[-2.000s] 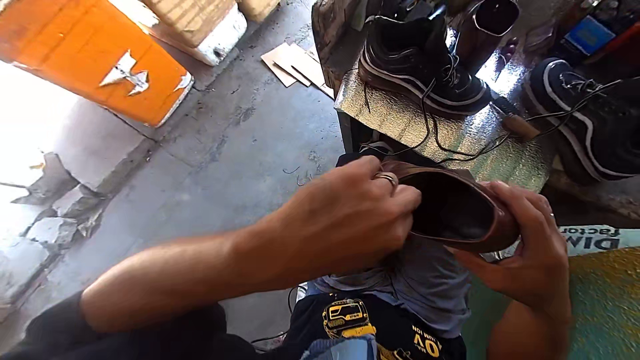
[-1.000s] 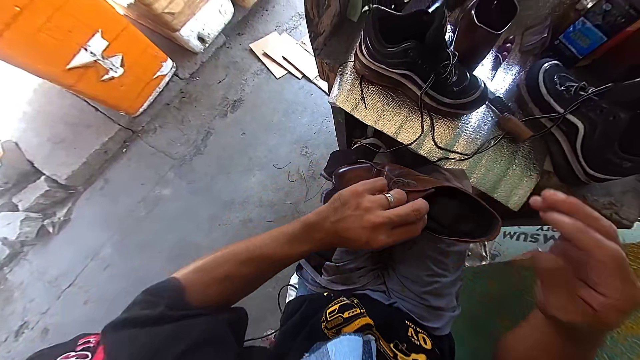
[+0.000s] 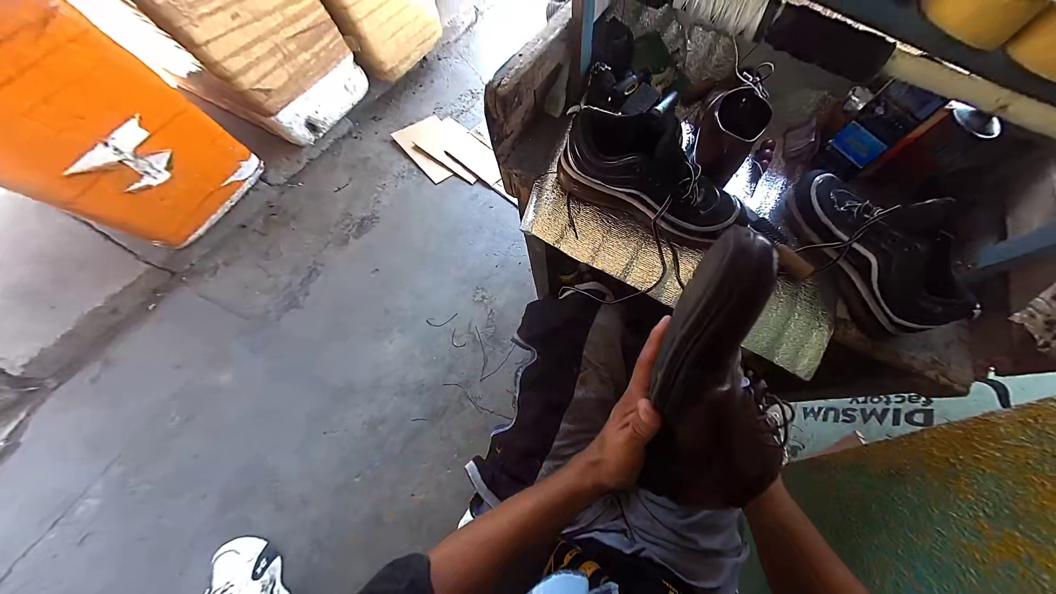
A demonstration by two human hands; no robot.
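A dark brown leather lace-up shoe (image 3: 714, 371) is held up over my lap, tilted, its sole side towards the camera and its laces at the right. My left hand (image 3: 631, 421) grips its left side, thumb and fingers against the sole edge. Behind the shoe's lower end, my right hand (image 3: 769, 493) is mostly hidden; only the wrist and forearm show plainly, so its grasp cannot be made out. Just beyond, a black sneaker (image 3: 643, 173) stands on a worn foil-covered board (image 3: 590, 239), and a second black sneaker (image 3: 883, 256) lies to the right.
A brown boot (image 3: 734, 124) stands behind the sneakers beside a blue box (image 3: 858, 144). A wooden-handled tool (image 3: 792, 261) lies between the sneakers. Flat tan pieces (image 3: 450, 148) and thread scraps are on the concrete floor. An orange block (image 3: 124, 124) is at upper left, a rusty green surface (image 3: 924, 503) at lower right.
The brown shoe has been turned and raised; its opening faced up earlier and its sole side shows now. My right hand, off the shoe one second ago, has moved behind it.
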